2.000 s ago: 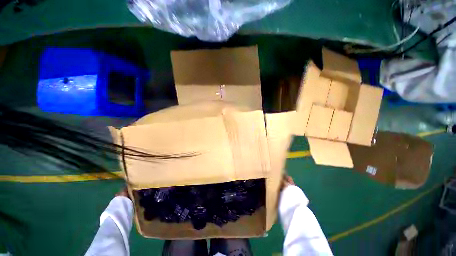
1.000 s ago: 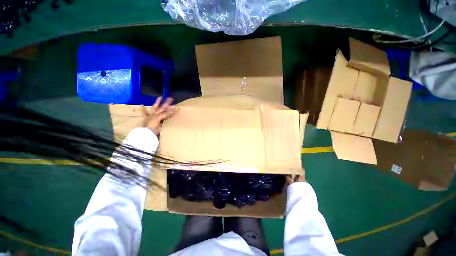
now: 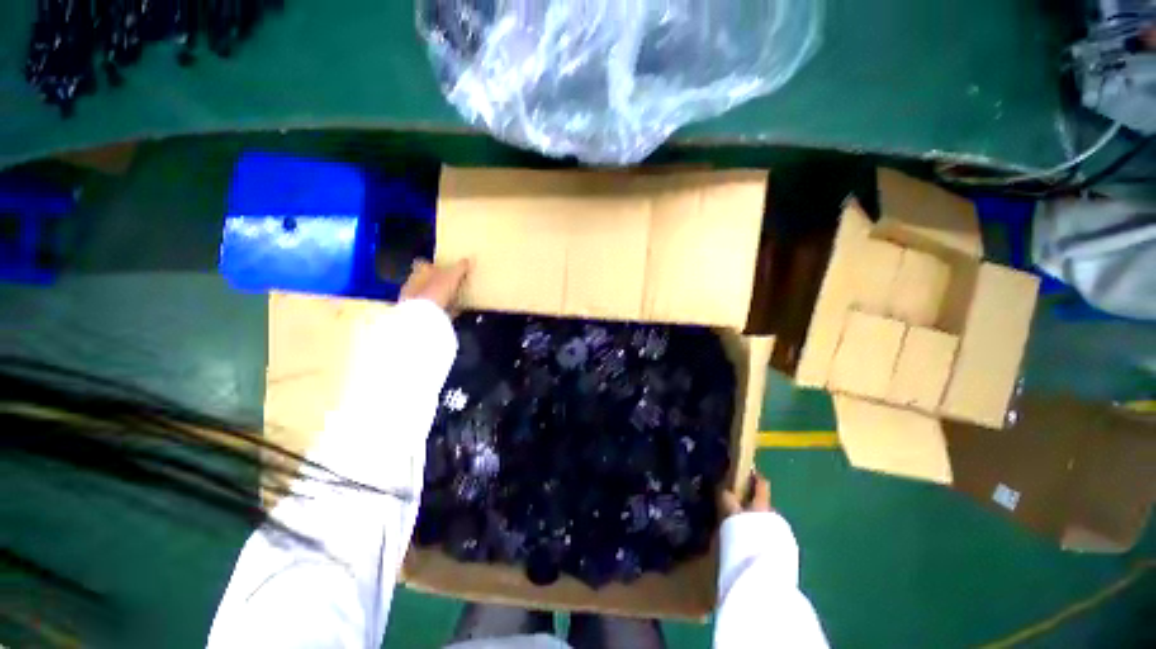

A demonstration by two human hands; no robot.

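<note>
An open brown carton stands in front of me, filled with small black parts. Its far flap is folded back, away from the opening. My left hand is at the left edge of that far flap; the fingers are partly hidden, and it looks like they touch or hold the flap. My right hand grips the carton's right wall near the front corner. A left flap lies spread out, partly under my left sleeve.
A blue plastic stool is behind left. A smaller open carton and flattened cardboard are at right. The green bench holds a clear poly bag and black parts. Hair strands blur the left side.
The far flap has swung from over the carton to the back, uncovering the black parts. My left hand has moved to this flap's left edge. My right hand stays on the right side.
</note>
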